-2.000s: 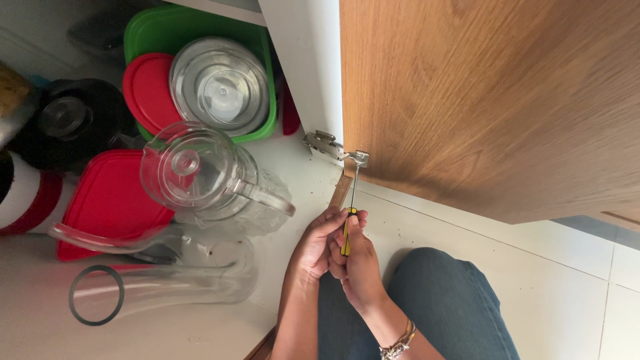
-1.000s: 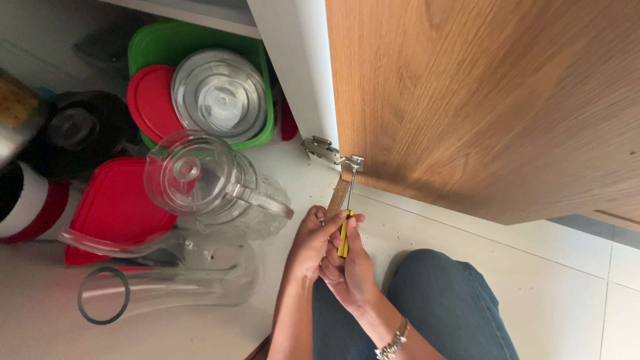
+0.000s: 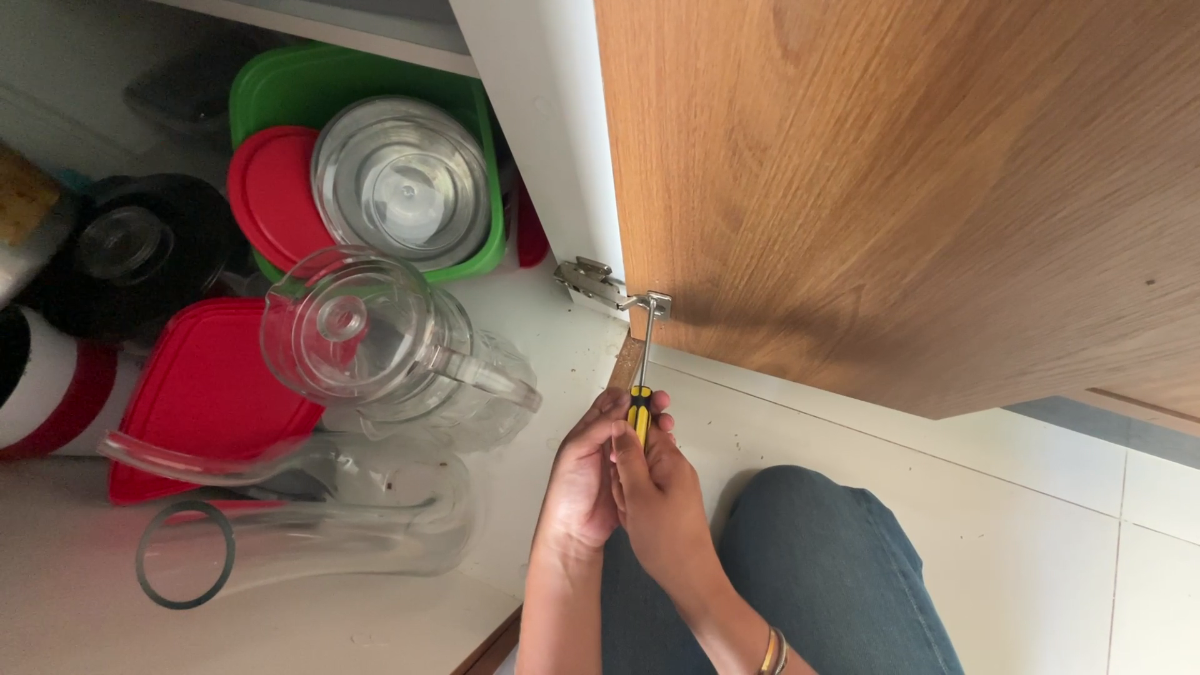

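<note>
A screwdriver with a yellow and black handle [image 3: 639, 412] stands between my hands, its metal shaft reaching up to a metal cabinet hinge [image 3: 659, 305] on a wood-grain cabinet door [image 3: 844, 187]. My right hand [image 3: 661, 497] grips the handle from the right. On its left, my left hand [image 3: 586, 473] is cupped against the handle and the right hand; its fingertips are partly hidden, so its own hold is unclear. The hinge's other part [image 3: 591, 279] sits by the white cabinet side panel [image 3: 553, 122]. The tip meets the hinge, but the screw is too small to see.
Inside the cabinet stand a glass pitcher [image 3: 366, 347], a lying glass carafe [image 3: 309, 539], a red lid [image 3: 202, 375] and a green container [image 3: 356, 70] holding clear and red lids. Crumbs of debris dot the cabinet floor. My knee [image 3: 816, 553] is close to the right hand.
Both hands stay at the screwdriver, whose tip remains at the hinge. The fingers of the right hand have shifted on the handle.
</note>
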